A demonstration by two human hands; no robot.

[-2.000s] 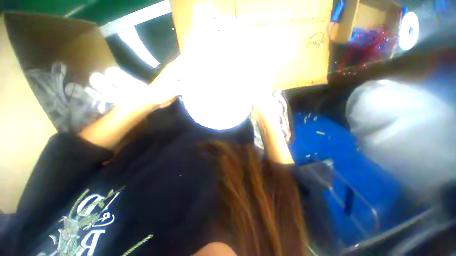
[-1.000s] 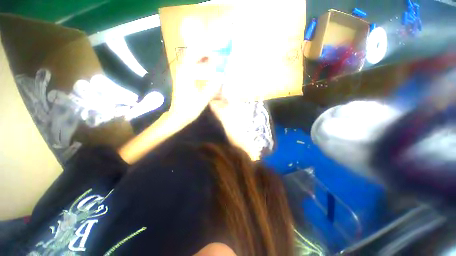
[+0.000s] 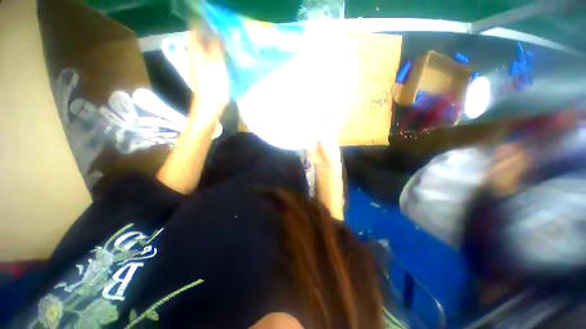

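A light-blue plastic bag (image 3: 257,53) is spread over the left part of the cardboard work surface (image 3: 372,83). My left hand (image 3: 209,61) is raised at the bag's left edge and grips it; the fingers are blurred. My right hand (image 3: 324,146) is at the cardboard's near edge, mostly washed out by a strong white glare. The glare hides its fingers, anything in them and the middle of the cardboard.
A large carton (image 3: 99,48) at left holds white housings (image 3: 138,119). At right are a small carton (image 3: 453,80) with blue cells and red wires, a white roll (image 3: 477,97) and more blue cells (image 3: 522,66). A blurred person's hand (image 3: 507,170) is at far right.
My left hand has moved up and left from the cardboard, and the light-blue bag now shows large and spread out. My right hand remains at the near edge. The camera view has shifted.
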